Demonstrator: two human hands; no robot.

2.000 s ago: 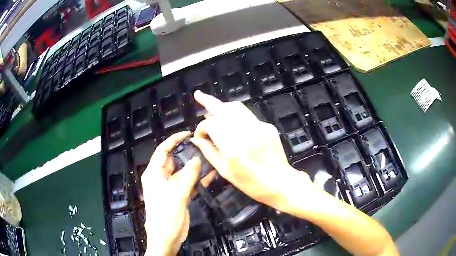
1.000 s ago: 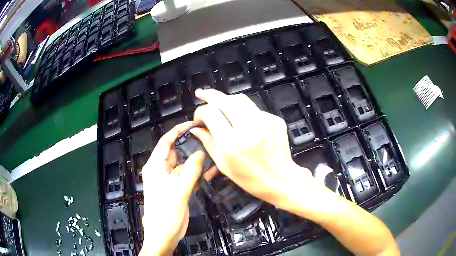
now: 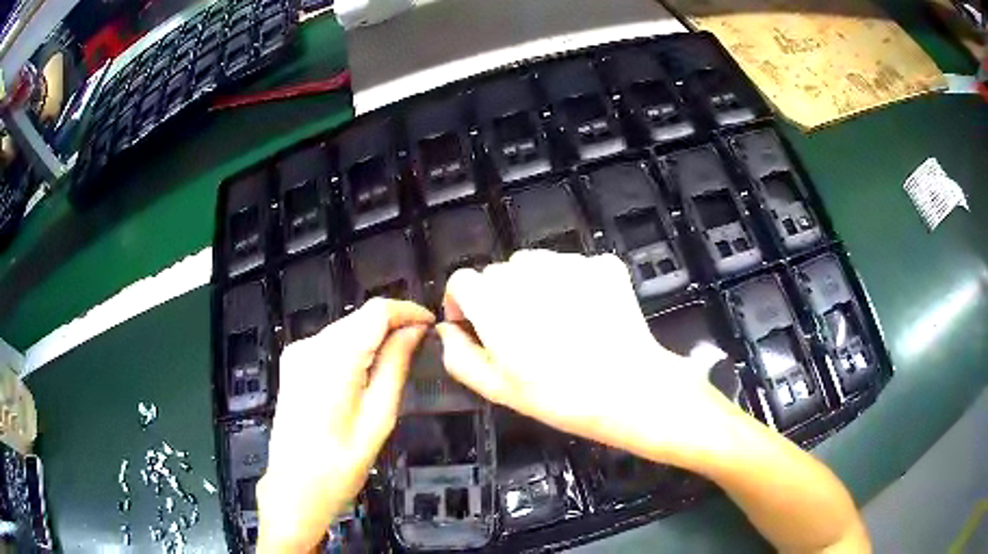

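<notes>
A black housing (image 3: 442, 460) lies lengthwise between my hands, its window and square openings towards me. It looks larger than the housings in the tray; whether it rests on them is hidden. My left hand (image 3: 345, 379) and my right hand (image 3: 569, 335) meet over its far end, thumbs and forefingers pinched tip to tip on a tiny dark part (image 3: 436, 322), barely visible. My other fingers are mostly hidden. The black blister tray (image 3: 880, 363) lies under my hands, with rows of black housings (image 3: 639, 243) in its pockets.
Loose whitish bits (image 3: 163, 482) lie on the green bench (image 3: 98, 406) left of the tray. A second tray (image 3: 184, 81) and a red strip (image 3: 282, 93) are at the back left. A tan sheet (image 3: 813, 60) and a white label (image 3: 934, 193) lie right.
The held housing has turned from slanted in my left hand to lengthwise, its openings towards me. My fingertips have come together over its far end, and my right forefinger no longer points outward.
</notes>
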